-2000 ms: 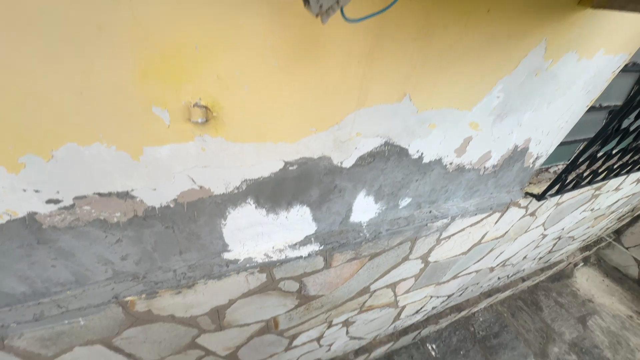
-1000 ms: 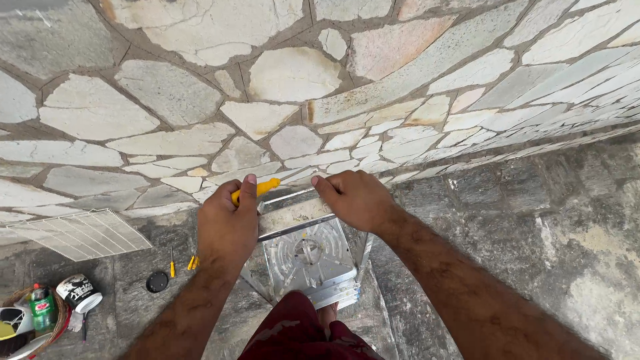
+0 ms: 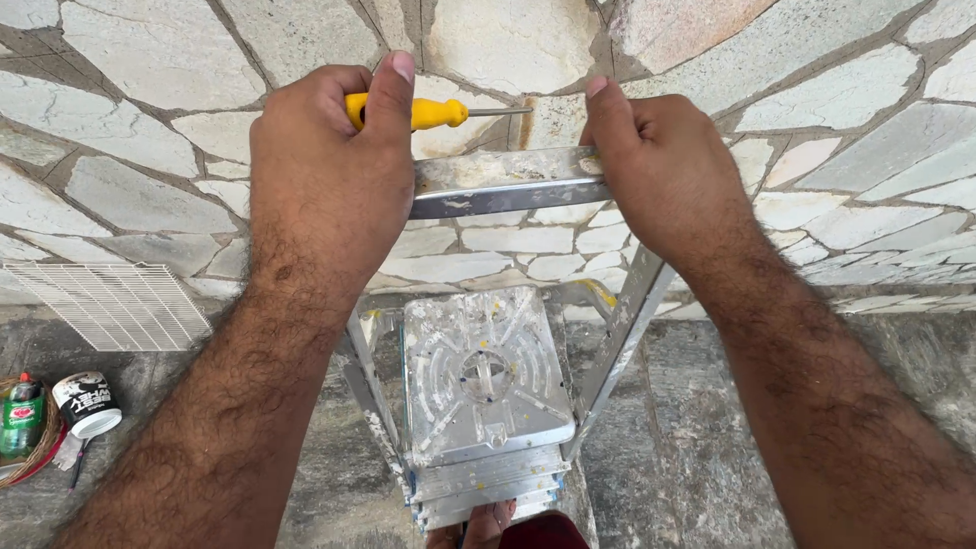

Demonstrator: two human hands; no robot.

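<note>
My left hand (image 3: 328, 152) is closed round the yellow handle of a screwdriver (image 3: 438, 113), whose metal shaft points right. The same hand rests at the left end of the top rail (image 3: 511, 179) of a paint-spattered aluminium stepladder. At the rail's right end, my right hand (image 3: 656, 160) grips it with the thumb up; its fingertips are mostly hidden. Below the rail lies the ladder's top platform (image 3: 488, 374), spotted with paint, and a bare foot (image 3: 488, 526) shows under it at the bottom edge.
A wall of irregular stone slabs (image 3: 511, 46) rises in front. On the grey floor (image 3: 686, 457) at left are a white wire rack (image 3: 114, 305), a black-and-white tub (image 3: 88, 404), a basket (image 3: 57, 435) with a green bottle (image 3: 23, 419), and a brush-like tool (image 3: 76, 465).
The view has swung down from the yellow and patched wall to the ladder. Since one second ago the hands and top rail appear higher in view, with both hands still at the rail.
</note>
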